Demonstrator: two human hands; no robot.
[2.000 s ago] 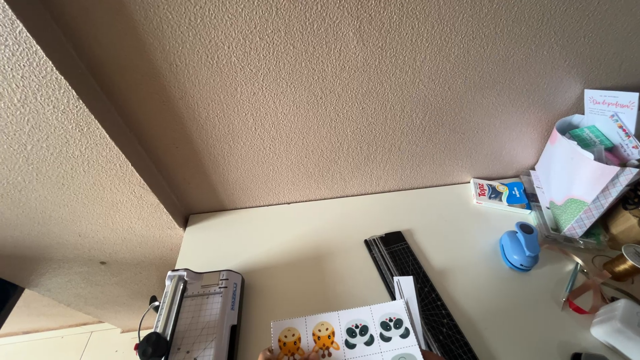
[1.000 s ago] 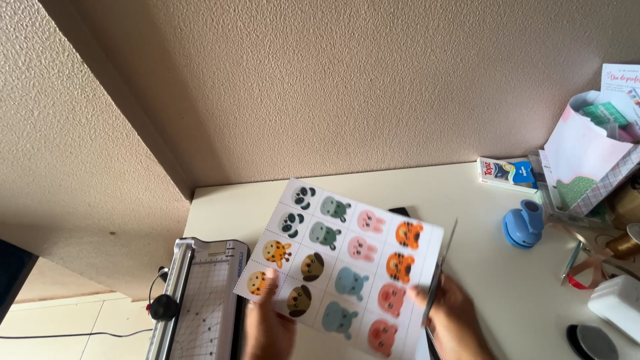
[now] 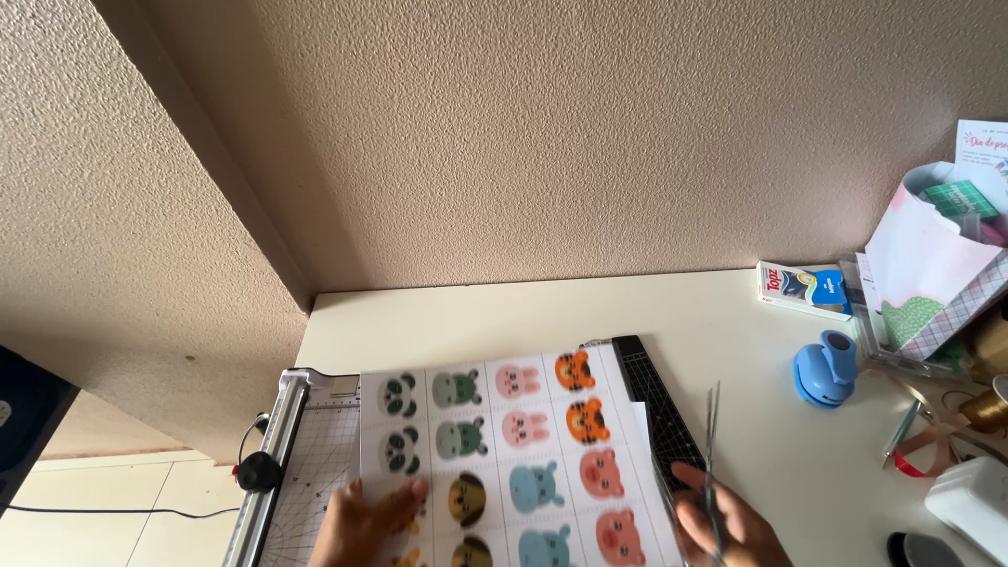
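My left hand grips the lower left edge of a white paper sheet printed with rows of animal faces, thumb on top. Tweezers or slim scissors, blurred, point upward from my right hand, which is closed around them at the sheet's lower right. Whether that hand also touches the sheet is unclear. Under the sheet's right side a narrow white paper strip shows, over a black gridded trimmer board. The sheet's left edge overlaps a paper trimmer with a black knob.
At the right are a blue craft punch, a small Topz box, a paper holder with supplies, ribbon, a gold spool and a white device. A textured wall borders the white table. A cable runs at left.
The sheet has come up into fuller view since two seconds ago. Over the last second it has turned straighter and moved down-left over the trimmer, with my left hand on it.
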